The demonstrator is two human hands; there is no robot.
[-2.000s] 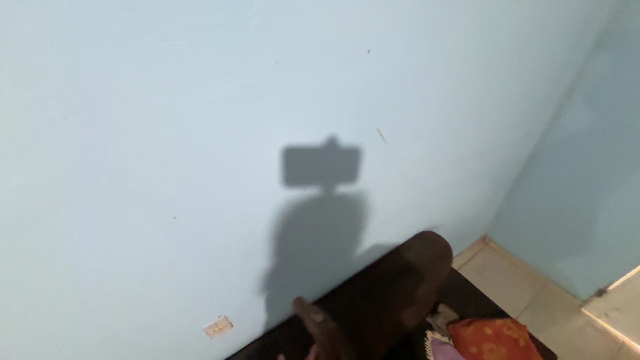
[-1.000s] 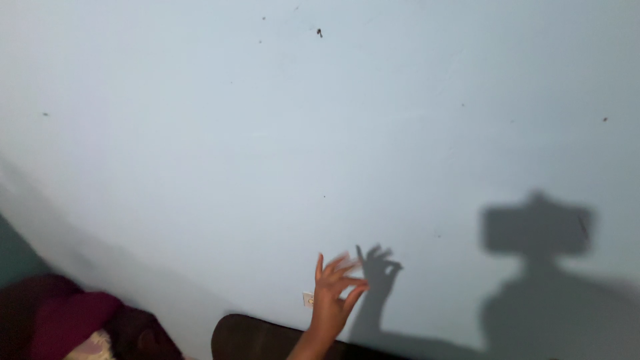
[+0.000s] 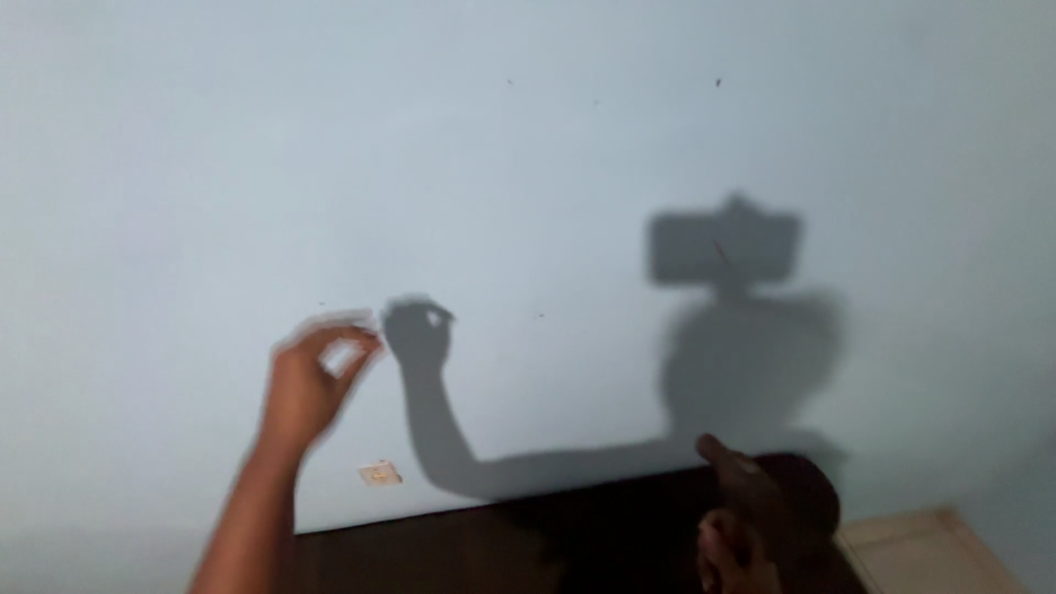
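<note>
My left hand (image 3: 309,375) is raised before a pale blue wall (image 3: 511,165), its thumb and fingertips brought together in a ring. Blur hides whether anything thin sits between the tips. My right hand (image 3: 738,524) is low at the right, in shadow over a dark piece of furniture (image 3: 429,544). Its index finger or thumb points up and left, and the other fingers look curled; nothing can be made out in it. Shadows of the left arm, a head and a mounted rectangular device fall on the wall.
A small wall socket or plate (image 3: 380,473) is on the wall below and right of the left hand. The dark furniture runs along the wall's foot. Light floor tiles (image 3: 916,553) show at the lower right.
The left hand's fingers, spread a second ago, are now drawn together with the thumb. The right hand, out of sight one second ago, shows at the lower right. The view has swung about.
</note>
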